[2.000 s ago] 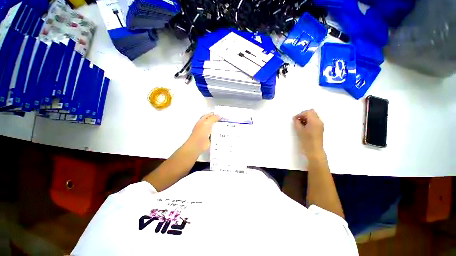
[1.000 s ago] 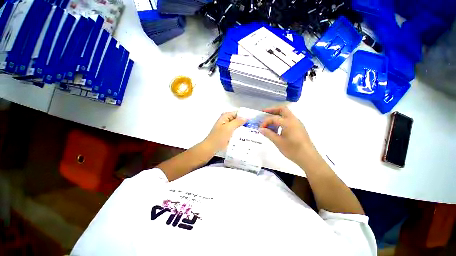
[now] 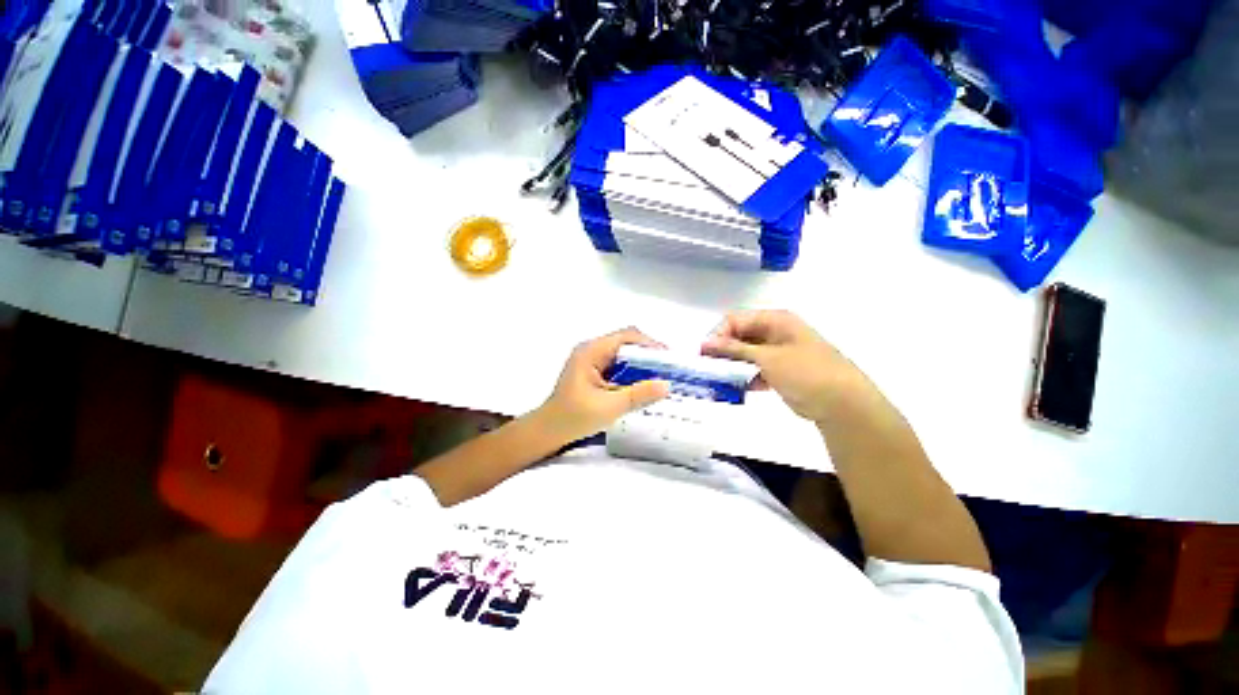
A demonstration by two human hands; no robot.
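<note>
A white retail box [image 3: 659, 435] with a blue end is held in front of my chest at the table's front edge. Its blue end faces up toward me and its white back with small print shows below. My left hand [image 3: 598, 390] grips its left side, thumb across the blue part. My right hand [image 3: 781, 356] holds the upper right corner of the box with its fingertips. The inside of the box is hidden.
A stack of flat box blanks [image 3: 686, 224] stands ahead, with the cable pile [image 3: 734, 41] behind. Rubber bands [image 3: 480, 246] lie left of it. Filled boxes [image 3: 177, 163] lean at left. Blue trays [image 3: 976, 190] and a smartphone [image 3: 1069, 357] lie at right.
My right hand has come from the right to the box. The box has tilted, so more of its blue end shows and less of its white back.
</note>
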